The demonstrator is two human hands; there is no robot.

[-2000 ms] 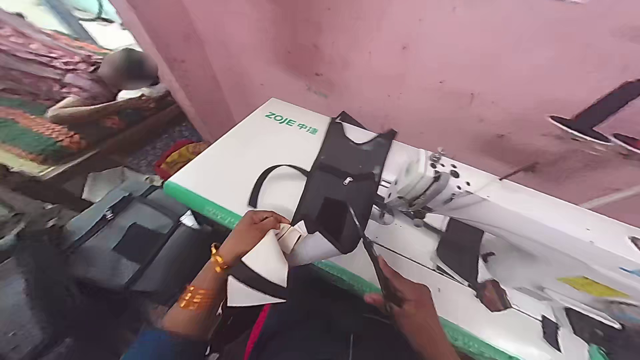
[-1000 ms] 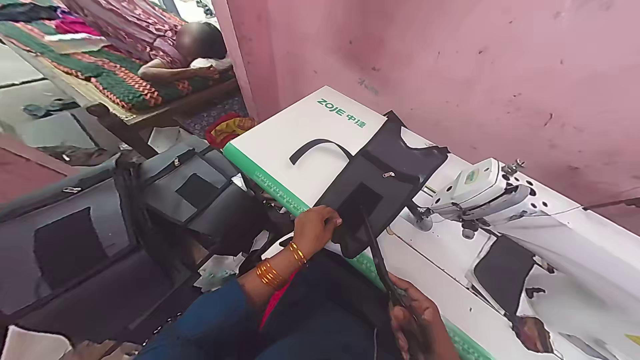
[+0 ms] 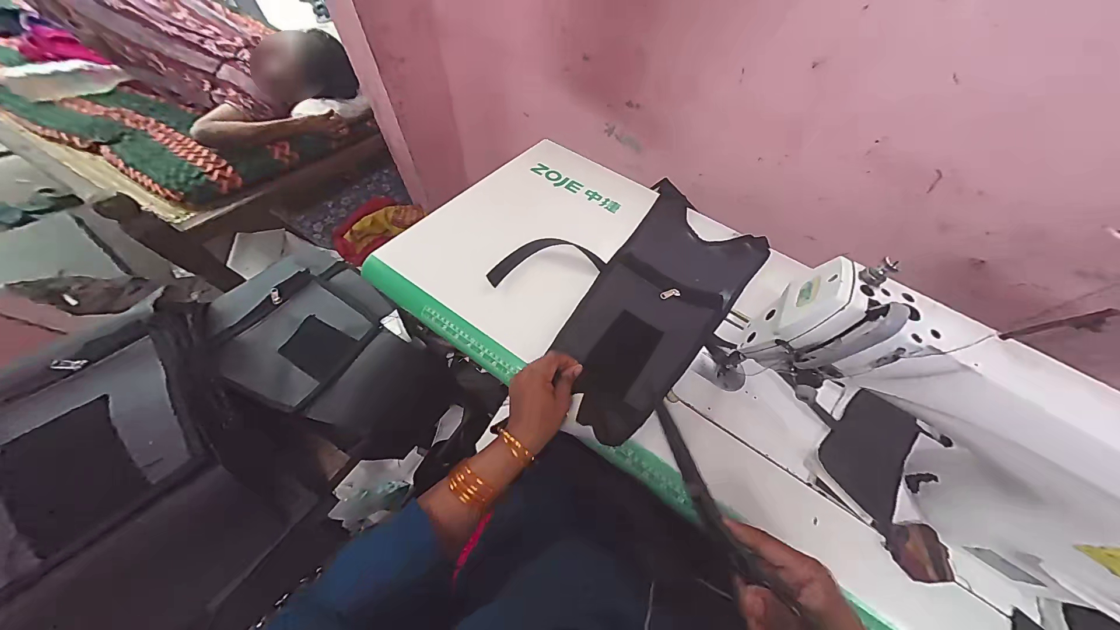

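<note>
A black fabric bag piece (image 3: 643, 324) with a zipper pull and a darker square patch lies on the white sewing machine table (image 3: 490, 227). My left hand (image 3: 542, 398), with gold-coloured bangles at the wrist, pinches its near left edge. A narrow black strap (image 3: 547, 245) curves out from the piece's left side over the table. My right hand (image 3: 787, 569) is closed around dark scissors (image 3: 700, 490), whose long blades point up toward the piece's near edge. Whether the blades touch the fabric cannot be told.
The sewing machine head (image 3: 827, 306) stands just right of the piece. Black fabric scraps (image 3: 871, 451) lie farther right. Several similar black and grey bag pieces (image 3: 306, 350) are heaped at left. A person (image 3: 262, 114) lies on a bed behind; a pink wall backs the table.
The white pieces at my left hand two seconds ago no longer show there; that hand now holds the black piece's edge. The view has shifted left.
</note>
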